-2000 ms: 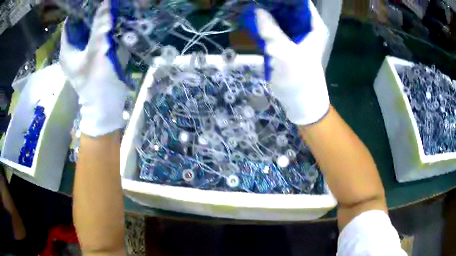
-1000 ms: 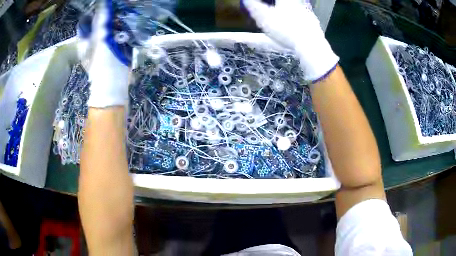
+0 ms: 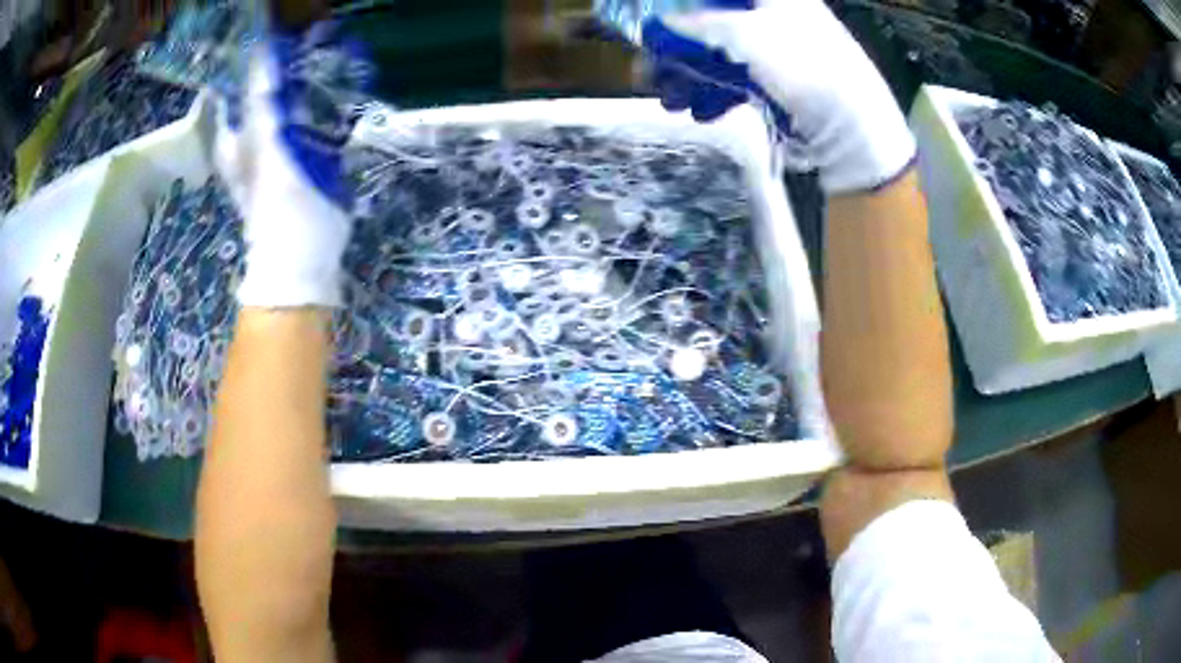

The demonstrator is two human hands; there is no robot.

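Observation:
My right hand (image 3: 809, 97), in a white glove with blue palm, is over the far right corner of the foam bin (image 3: 583, 479). Its fingers are closed on a small blue circuit board piece (image 3: 628, 16), cut by the top edge. My left hand (image 3: 288, 194), gloved and blurred, is over the bin's far left corner. It is closed on a blurred circuit board panel (image 3: 194, 45); its fingertips are unclear. Wired circuit boards (image 3: 609, 412) with white leads and round discs (image 3: 560, 427) fill the bin.
Stacked board panels (image 3: 175, 337) with hanging discs lie left of the bin. Far left, a white bin (image 3: 78, 376) holds small blue parts (image 3: 23, 369). A side foam bin (image 3: 1004, 356) of wired boards stands right on the green bench (image 3: 894, 518). Something red (image 3: 149, 637) is low left.
The leads and discs hanging over the bin's far left part have gone from there. My right hand has shifted right and lower, and a blue piece now shows at its fingertips.

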